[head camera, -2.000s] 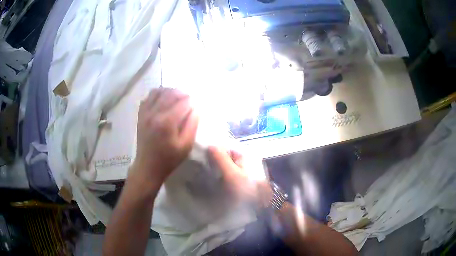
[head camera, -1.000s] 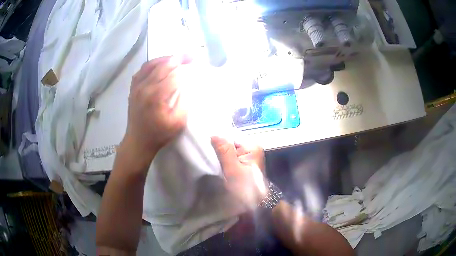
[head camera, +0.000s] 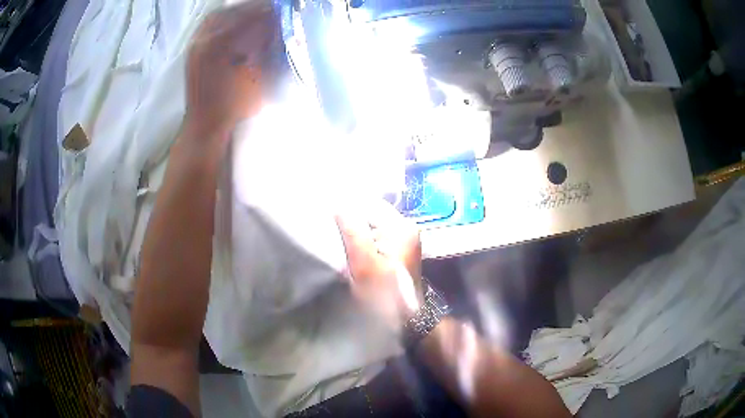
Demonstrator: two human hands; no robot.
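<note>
A white fabric piece (head camera: pixel 286 269) lies over the table's front edge and hangs down toward my lap. My left hand (head camera: pixel 233 69) is at its far left end, beside the machine head; its fingers are blurred by motion and glare. My right hand (head camera: pixel 380 245), with a metal watch band at the wrist, holds the near right edge of the cloth just below the blue plate (head camera: pixel 457 196). The blue sewing machine head (head camera: pixel 490 16) stands at the top. White lamp glare hides the needle and presser foot.
Long white pieces (head camera: pixel 106 180) with a brown tag (head camera: pixel 75 138) are heaped at left over grey-purple cloth (head camera: pixel 37 204). More white cloth (head camera: pixel 653 302) lies low right. A narrow white tray (head camera: pixel 662 61) is at top right. Yellow wire racks show at lower left (head camera: pixel 53 367) and right.
My left hand has moved up and away from me, and the white piece is spread out farther with it. My right hand has moved slightly left, still at the cloth's near edge.
</note>
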